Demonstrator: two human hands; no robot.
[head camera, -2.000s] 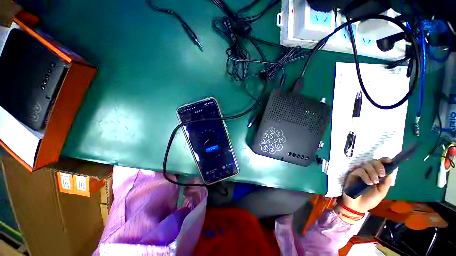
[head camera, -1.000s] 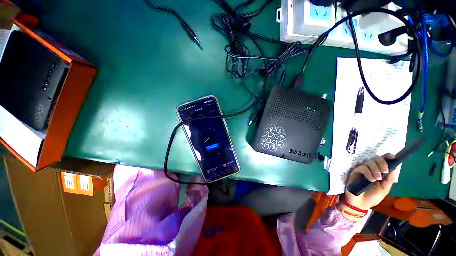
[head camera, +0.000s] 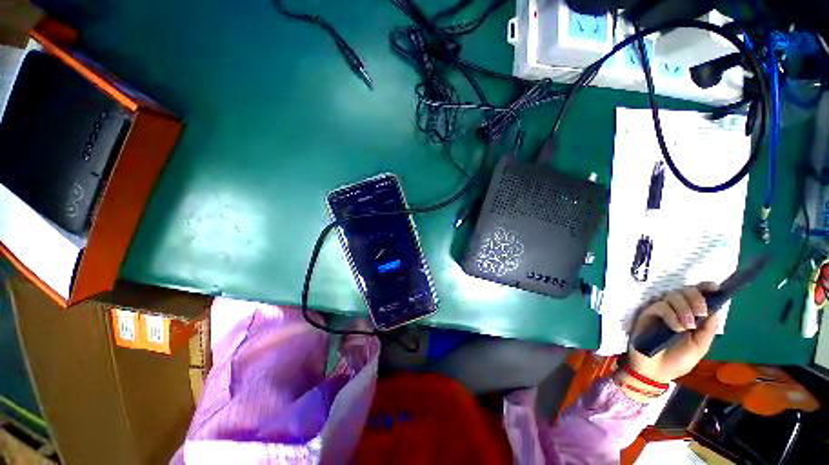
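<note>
My right hand (head camera: 674, 329) is closed around the black remote control (head camera: 661, 337) over the lower edge of the paper sheet (head camera: 677, 213). The remote points up and to the right. My left hand is not visible; only a pink sleeve shows below the bench edge. The black set-top box (head camera: 536, 227) lies left of the paper, with leads at its top edge. The smartphone (head camera: 382, 250) lies left of the box with its dark screen lit, a black cable crossing over it.
An orange retail box (head camera: 136, 200) holds a black unit (head camera: 64, 145) at the left. A white power strip (head camera: 627, 54), tangled black cables (head camera: 436, 86) and a blue cable (head camera: 773, 136) lie at the back. Two marker pens (head camera: 655, 186) lie on the paper. A carton (head camera: 82, 381) stands below left.
The whole view has shifted slightly. The remote in my right hand has moved slightly to the right since the earliest frame and holds still since the second.
</note>
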